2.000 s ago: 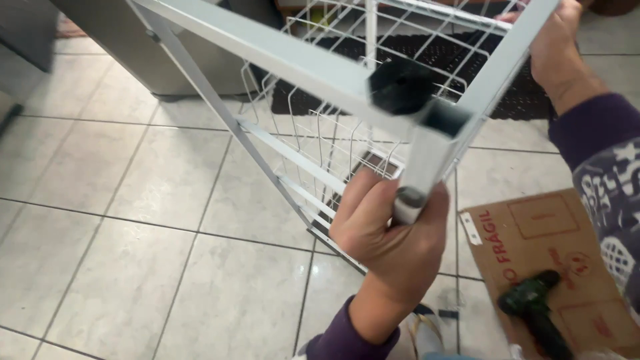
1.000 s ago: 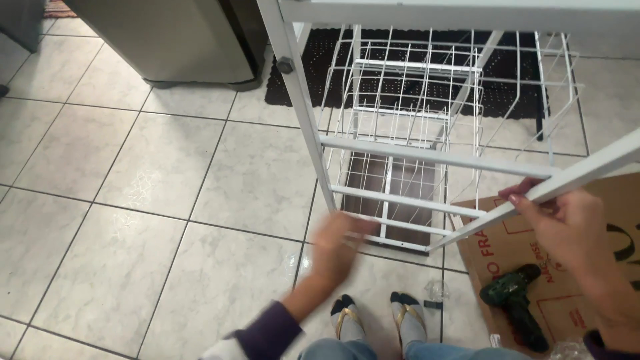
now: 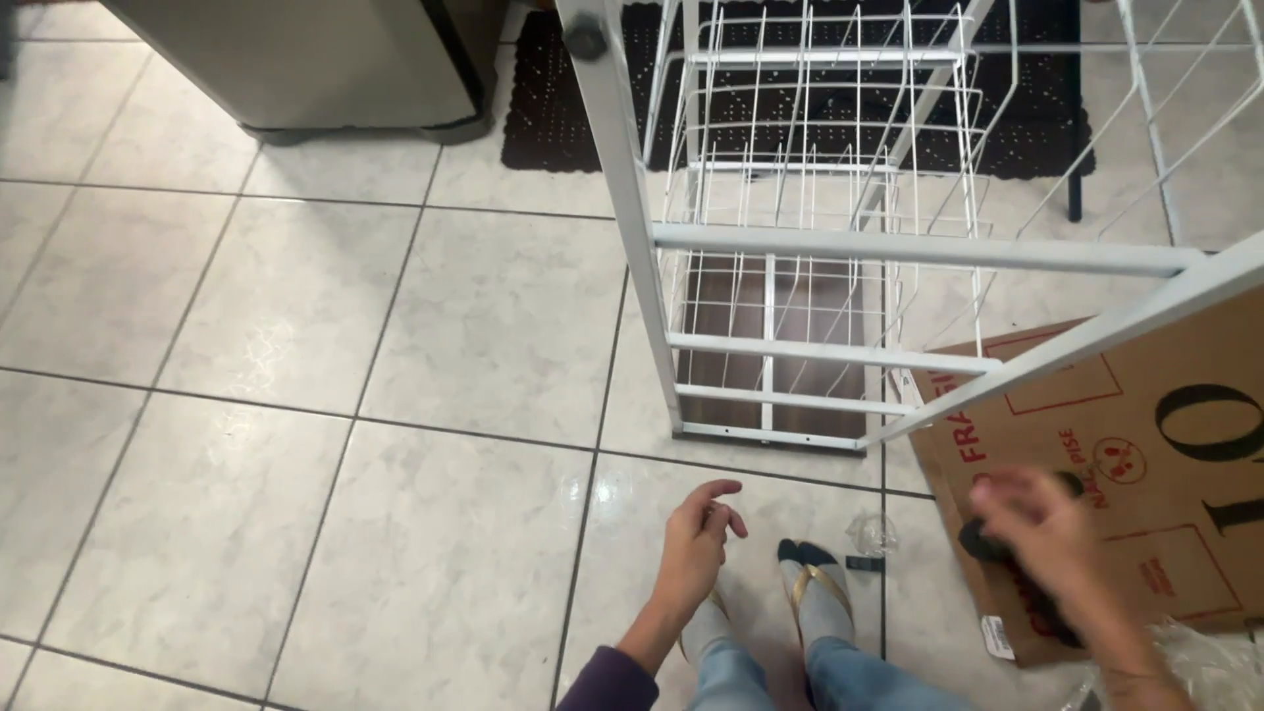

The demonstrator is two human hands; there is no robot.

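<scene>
A white metal rack frame (image 3: pixel 829 247) stands upright on the tiled floor, with white wire baskets (image 3: pixel 800 109) inside it and a dark wood-look panel (image 3: pixel 726 306) at its base. My left hand (image 3: pixel 701 533) is in the air in front of the rack's foot, holding nothing, its fingers loosely curled apart. Blurred by motion, my right hand (image 3: pixel 1037 513) hangs over the cardboard box and partly covers a dark power drill (image 3: pixel 1042 607) lying on it. Whether its fingers touch the drill cannot be told.
A flattened cardboard box (image 3: pixel 1175 484) with printing lies at right, clear plastic wrap (image 3: pixel 1205 662) near its lower edge. A small dark piece (image 3: pixel 865 564) and a crumpled clear bag (image 3: pixel 873 534) lie by my feet. Behind are a dark mat (image 3: pixel 553 99) and a grey appliance (image 3: pixel 326 69).
Both hands have let go of the rack. My left hand has moved down in front of it; my right hand has left the side rail and moved over the drill. The rack, tilted earlier, stands upright.
</scene>
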